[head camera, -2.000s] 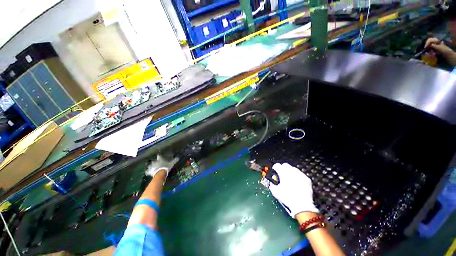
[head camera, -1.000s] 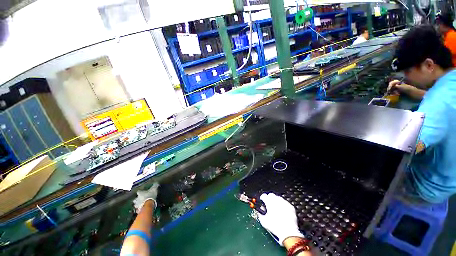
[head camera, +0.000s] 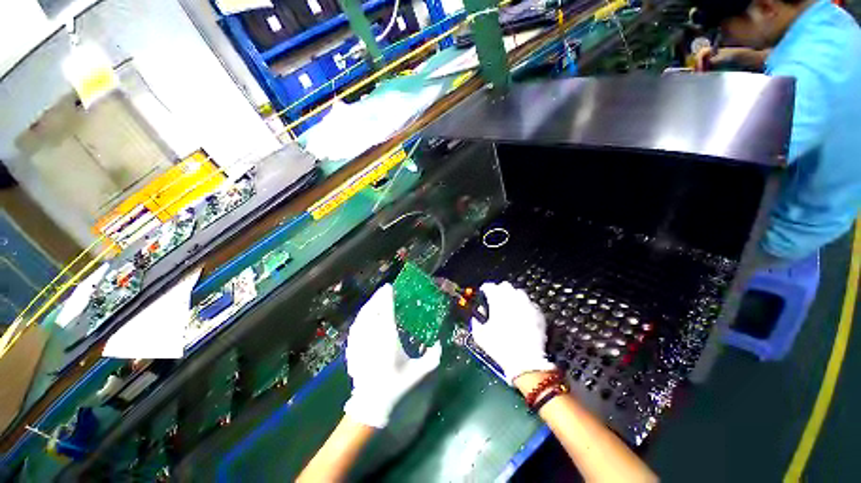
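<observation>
My left hand (head camera: 382, 354), in a white glove, holds a green circuit board (head camera: 421, 304) tilted up, with its shiny solder points facing me. My right hand (head camera: 510, 330), also gloved, holds side cutters (head camera: 464, 297) with orange-and-black handles. The cutter jaws are close to the board's upper right edge; whether they touch it I cannot tell. Both hands are in front of the black hood (head camera: 651, 118), over the green bench (head camera: 425, 439).
The hood's perforated plate (head camera: 595, 321) bears silvery clippings and a white ring (head camera: 496, 238). Boards lie on the dark belt (head camera: 283, 330) at left. Populated boards and a white paper sheet (head camera: 156, 321) are beyond it. A person in blue (head camera: 821, 123) sits at right by a stool (head camera: 776, 307).
My left hand has come from over the belt to near my right hand and now holds a green board. The right hand still holds the cutters. The view has shifted.
</observation>
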